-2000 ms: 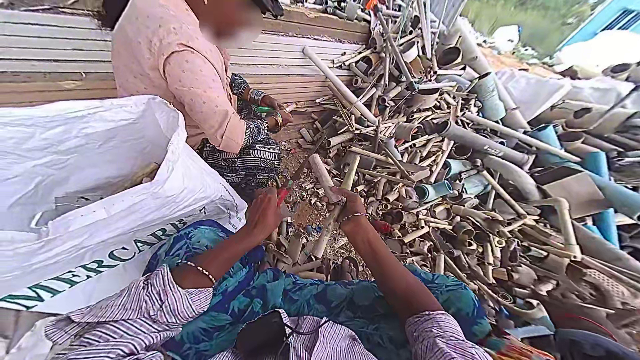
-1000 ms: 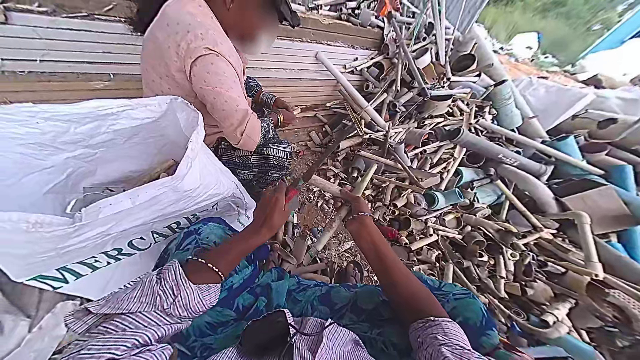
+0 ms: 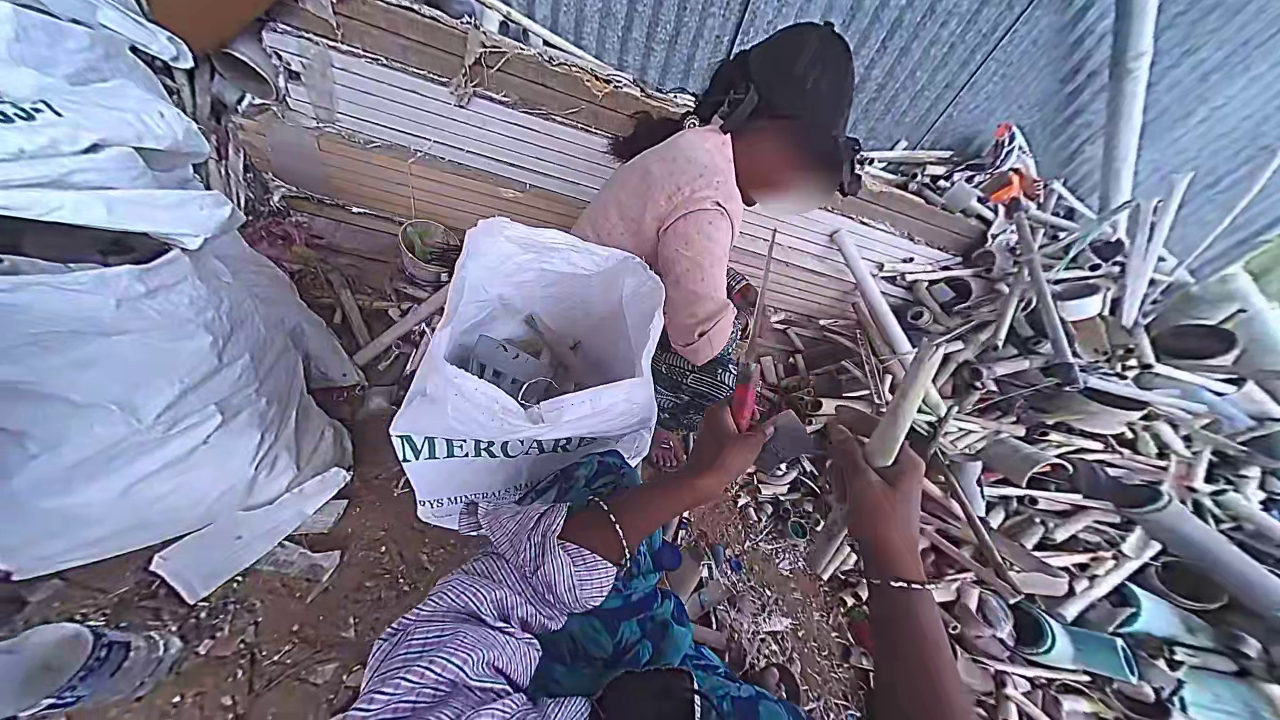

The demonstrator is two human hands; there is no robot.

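My left hand (image 3: pixel 722 448) grips the red handle (image 3: pixel 743 398) of a long thin blade (image 3: pixel 762 290), which points up and away. A dark grey flat piece (image 3: pixel 785 442) is at its fingertips; whether they hold it is unclear. My right hand (image 3: pixel 880 480) is closed around a pale plastic pipe piece (image 3: pixel 903 405), tilted up to the right. The hands are apart, above the edge of a heap of pipe scraps (image 3: pixel 1040 460). Just left of my left arm stands a white woven sack (image 3: pixel 520 410) with grey and pale scraps inside.
A person in a pink top (image 3: pixel 670 230) sits close ahead, beside the sack. Behind are stacked long panels (image 3: pixel 450 130) and a corrugated metal sheet (image 3: pixel 900 80). Large white sacks (image 3: pixel 150 380) stand at left, and a small bucket (image 3: pixel 425 250) sits behind the open sack.
The view has swung left. My hands have moved apart; the blade was near the pipe piece before and now points up, away from it.
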